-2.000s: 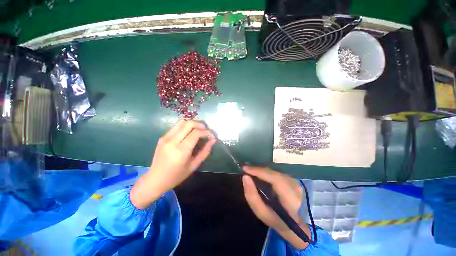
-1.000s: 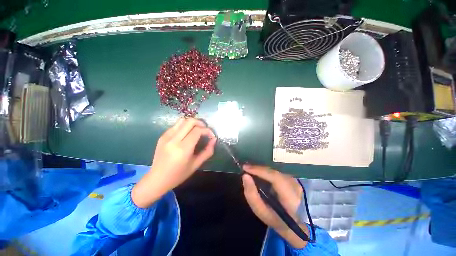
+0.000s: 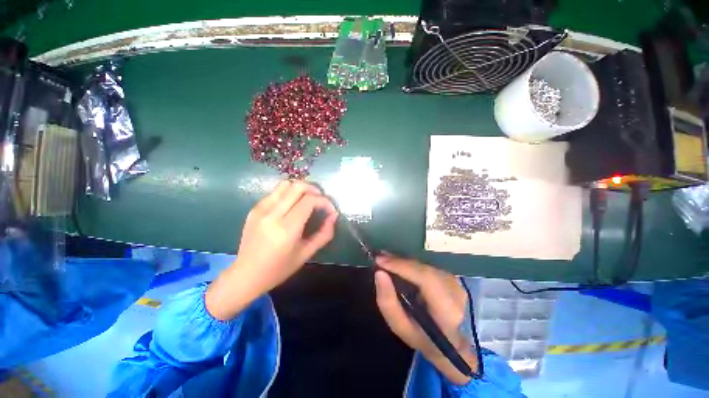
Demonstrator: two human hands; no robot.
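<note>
My right hand (image 3: 424, 307) holds a black soldering iron (image 3: 430, 326), its thin metal tip pointing up and left toward my left fingertips. My left hand (image 3: 281, 233) is at the left edge of a circuit board (image 3: 357, 189), its thumb and fingertips pinched together; whether something small is between them cannot be seen. The board looks washed out white under glare. A pile of small dark red components (image 3: 295, 124) lies just beyond my left hand. Small dark parts (image 3: 470, 204) are spread on a pale sheet (image 3: 544, 221) to the right.
Green boards (image 3: 358, 58) lie at the back edge beside a fan with a round wire guard (image 3: 470, 62). A white tub (image 3: 509, 109) holds silvery pieces. A black station (image 3: 622, 116) stands right, with cables in front. A crumpled silver bag (image 3: 109, 140) and ribbed block (image 3: 56, 171) are left.
An orange-red light on the black station shows now and was not visible two seconds ago. Both hands and the iron have stayed almost in place.
</note>
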